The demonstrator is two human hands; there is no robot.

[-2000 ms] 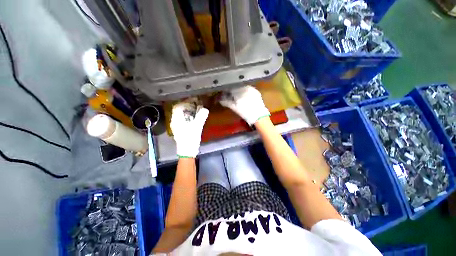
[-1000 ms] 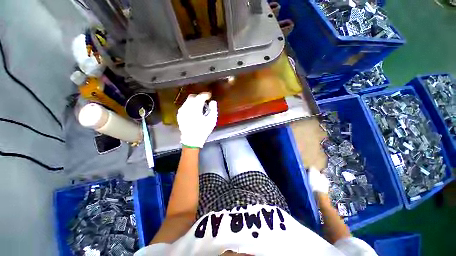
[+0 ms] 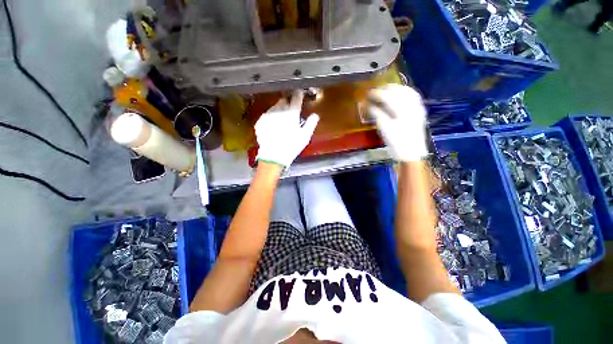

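Observation:
My left hand (image 3: 285, 132), in a white knit glove, reaches to the front edge of the grey press frame (image 3: 296, 72). Its thumb is apart from the fingers and no part shows in it; the fingertips are near the dark gap. My right hand (image 3: 402, 121), gloved and blurred, is over the right end of the amber sheet (image 3: 336, 119). A small metal workpiece (image 3: 366, 113) shows at its fingertips, blurred. The red strip (image 3: 339, 143) runs along the front. Inside the press gap is hidden.
A cup (image 3: 193, 124) with a pale blue stick (image 3: 201, 171) stands left of the press, beside a cream bottle (image 3: 151, 142) and a phone (image 3: 147, 168). The left-hand parts bin (image 3: 76, 282) and right-hand parts bin (image 3: 526, 259) flank my legs. More blue crates stand right.
My right hand went from the press down to the right-hand bin, then came back up over the amber sheet with a small part. My left hand has moved forward to the press edge.

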